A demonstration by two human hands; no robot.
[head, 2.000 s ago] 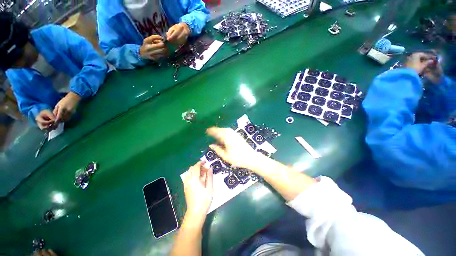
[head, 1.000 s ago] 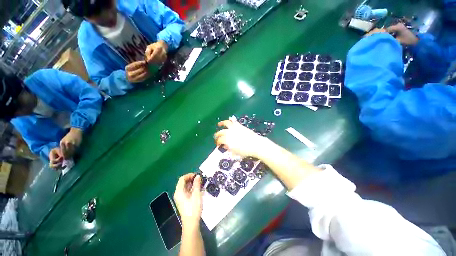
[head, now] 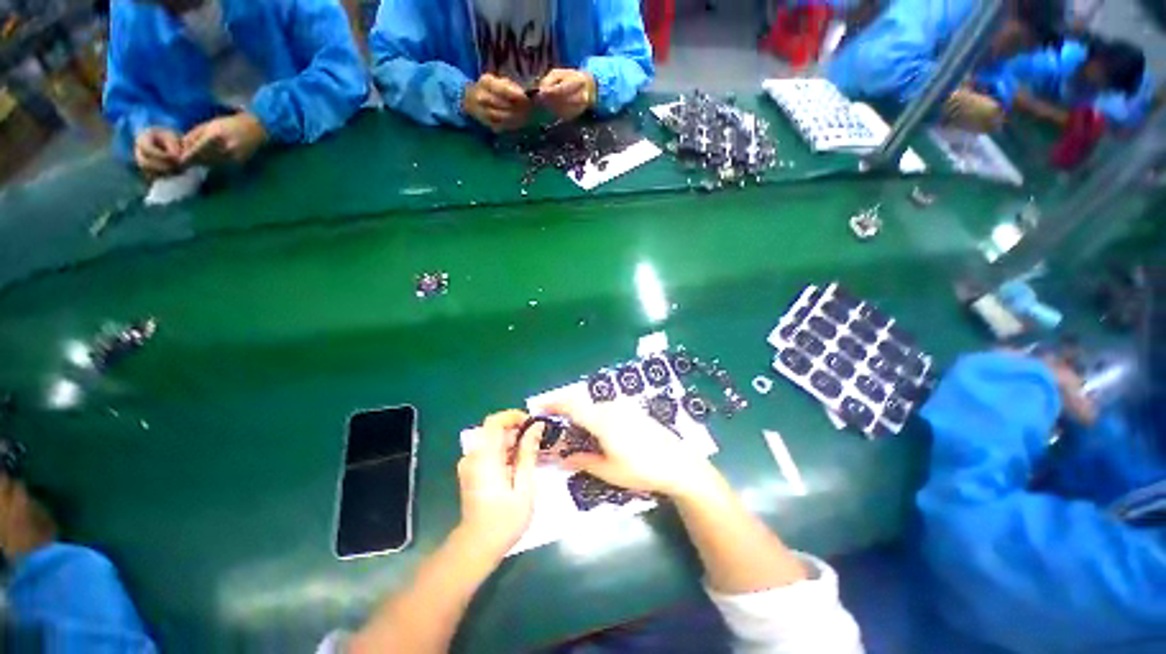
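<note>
My left hand [head: 496, 475] and my right hand [head: 623, 447] meet over the white work sheet [head: 537, 521]. A black module [head: 552, 432] is between their fingertips; my left fingers grip its left side and my right fingertips touch its right side. The fingers hide part of it. More black modules [head: 629, 378] lie in a row at the sheet's back edge, and others [head: 598, 491] lie under my right hand, partly hidden. Small loose dark parts [head: 719, 386] lie at the sheet's right.
A smartphone [head: 377, 480] lies left of my hands. A carrier sheet of black modules [head: 854, 358], a small white ring [head: 762, 385] and a white strip [head: 784, 463] lie to the right. Small assemblies [head: 432, 284] sit on the green belt. People in blue smocks work across and beside.
My right hand has moved from the back of the work sheet to my left hand, and both now meet at a module. The camera view has turned, shifting the whole scene.
</note>
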